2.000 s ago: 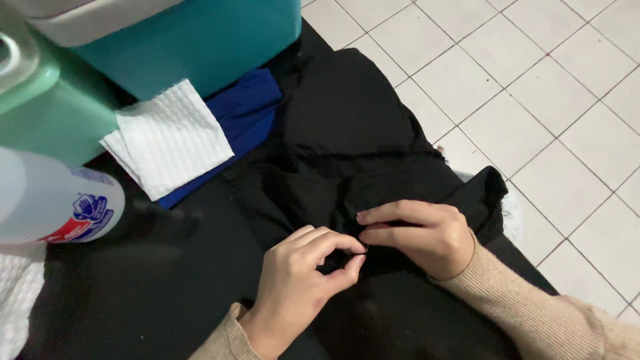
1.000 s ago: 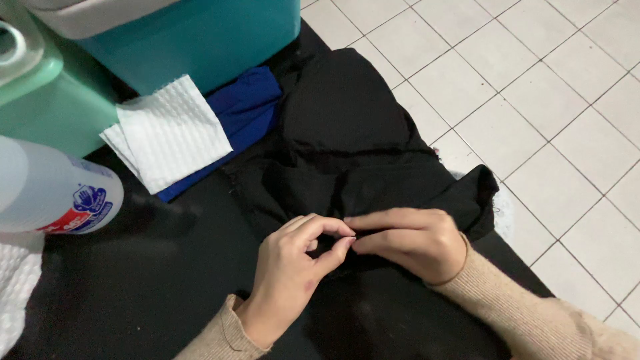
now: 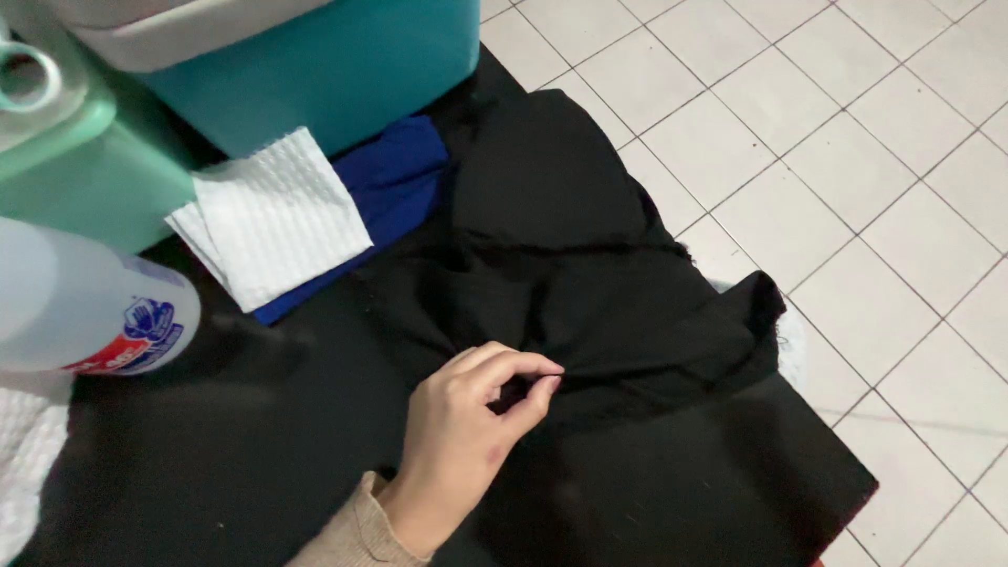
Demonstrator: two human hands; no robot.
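Observation:
A piece of black cloth (image 3: 551, 181) lies bunched on a black-covered table, its right end folded up near the table's edge. My left hand (image 3: 480, 417) pinches a bit of this cloth between thumb and index finger at its lower middle; whether anything small is also in the pinch cannot be seen. My right hand is out of view. Up and left of my left hand, a folded white textured cloth or paper towel (image 3: 283, 220) rests partly on a folded blue cloth (image 3: 402, 169).
Behind the cloths stands a teal plastic container (image 3: 331, 79) with a pale rim. A green plastic container (image 3: 102, 181) and a translucent bottle (image 3: 87, 291) with a printed label are at the left. White textured material (image 3: 31, 457) lies below the bottle. Beyond the table is a tiled floor (image 3: 756, 173).
My right hand, beside the left at the black cloth in both earlier frames, has left the view. My left hand still pinches there.

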